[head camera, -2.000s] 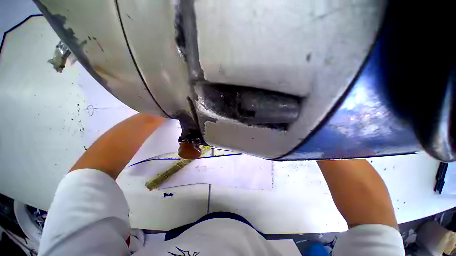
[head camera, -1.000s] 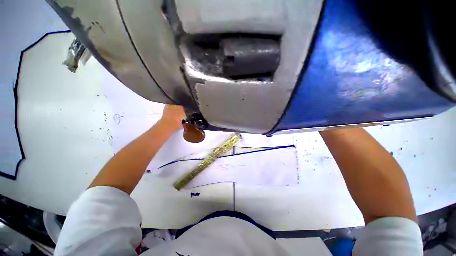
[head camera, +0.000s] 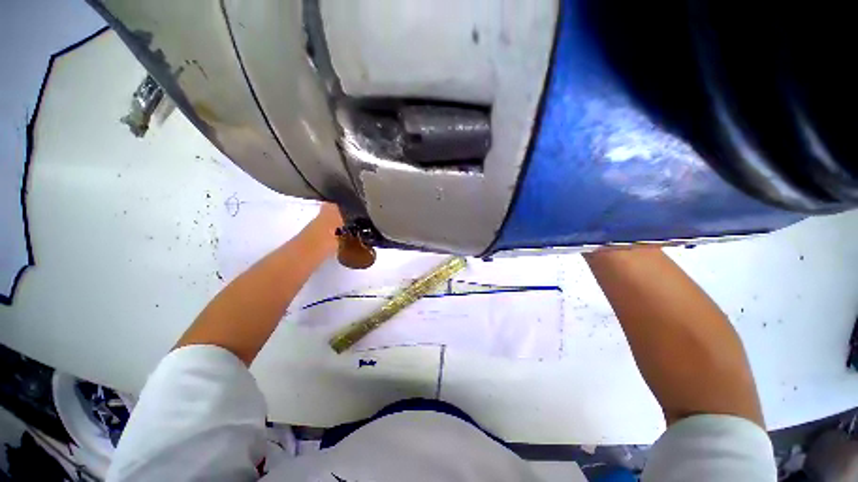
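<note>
The large silver-and-blue motor body of the cutting machine (head camera: 433, 104) fills the top of the view, with thick black cable coils (head camera: 753, 104) at the upper right. An orange-brown knob (head camera: 357, 251) hangs at its lower edge. Both my forearms reach up under the motor, which hides both hands. A gold-brown weight (head camera: 399, 306) lies diagonally on the paper marker (head camera: 508, 325), below the motor. The marker shows drawn lines and small writing. The knife and base plate are hidden.
A larger dark-edged shape (head camera: 24, 179) lies at the far left. A small metallic item (head camera: 143, 106) is at the upper left. The white table (head camera: 122, 273) has dark lint. A white bin (head camera: 68, 400) stands below the table edge at lower left. A dark bar (head camera: 853, 346) shows at the right edge.
Since two seconds ago, more blue casing and cable coil have come into view, and the weight and marker appear further right. My left forearm shows further under the motor. The last second shows only slight shifts.
</note>
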